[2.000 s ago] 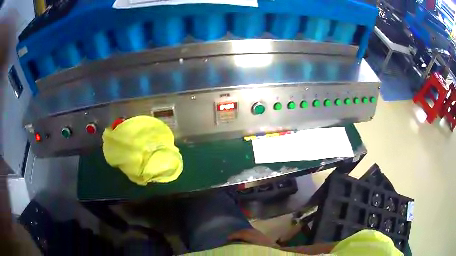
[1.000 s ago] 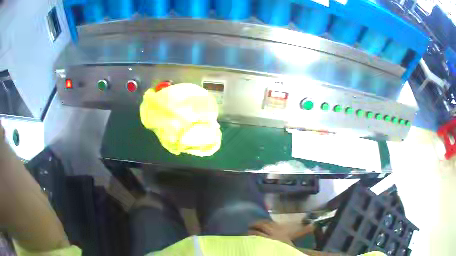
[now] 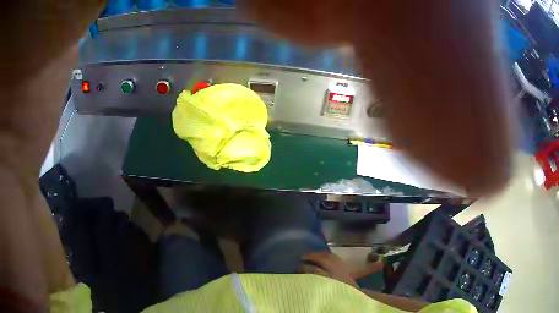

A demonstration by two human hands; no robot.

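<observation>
My left hand (image 3: 429, 79) is a large blur close to the camera. Its arm rises along the left edge, and the hand spans the top and upper right; its grip cannot be made out. My right hand (image 3: 326, 263) lies low over my lap, small and partly hidden, with its forearm running to the yellow sleeve. The crumpled yellow cloth or cap (image 3: 227, 128) lies on the green shelf (image 3: 294, 160), against the steel control panel (image 3: 294, 110), partly over a red knob (image 3: 201, 87). No hand touches it.
White paper (image 3: 383, 165) and thin pens lie on the shelf's right part. A black tray with dark glossy round parts (image 3: 450, 263) stands low right. Another black tray (image 3: 352, 211) shows below the shelf. Dark trays (image 3: 98, 238) stand low left. A red stool (image 3: 547, 160) is at the right edge.
My left arm has risen at the left, and my left hand now covers the top and upper right, hiding the row of green buttons. My right hand stays low. The view has shifted.
</observation>
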